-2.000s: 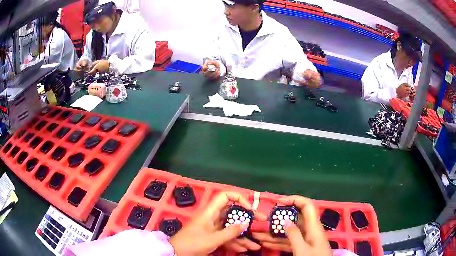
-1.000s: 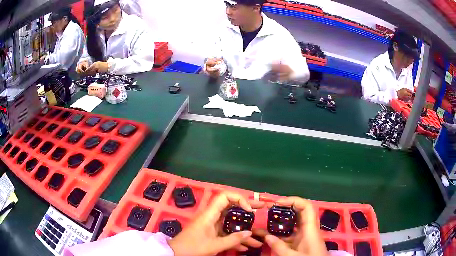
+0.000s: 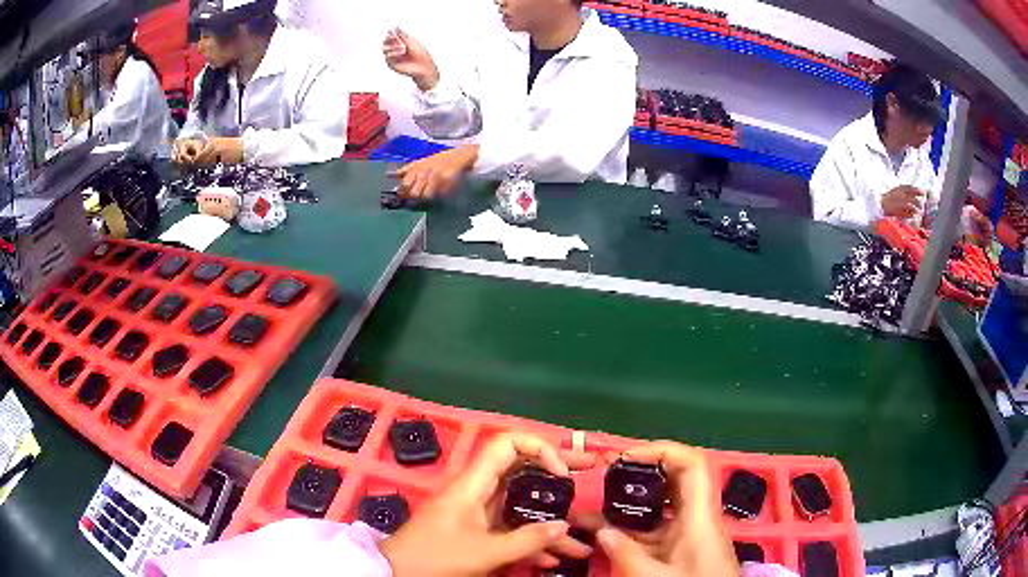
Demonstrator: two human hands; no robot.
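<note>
My left hand [image 3: 468, 516] holds a black rounded-square smartwatch [image 3: 539, 497] by its edges, between thumb and fingers. My right hand [image 3: 674, 513] holds a second smartwatch [image 3: 635, 494] beside it, not touching. Both faces point up at me and show a dark screen with a small icon and a short line of text, too small to read. Both are held over the near red blister tray [image 3: 519, 424]. Several watch units lie in its pockets, the left ones with a round ring on the upper side. My hands hide the tray's middle pockets.
A second red tray [image 3: 319, 313] full of watch units lies at left, a calculator [image 3: 141, 521] below it. Behind the near tray is a green conveyor belt [image 3: 676, 378]. Across it are white tissue [image 3: 521, 239], a dispenser bottle [image 3: 517, 197] and workers in white smocks. A metal post [image 3: 945, 214] stands at right.
Both watch screens went from a grid of round app icons to a dark reddish display, then to a small icon with text. The worker opposite moved left and reaches onto the bench.
</note>
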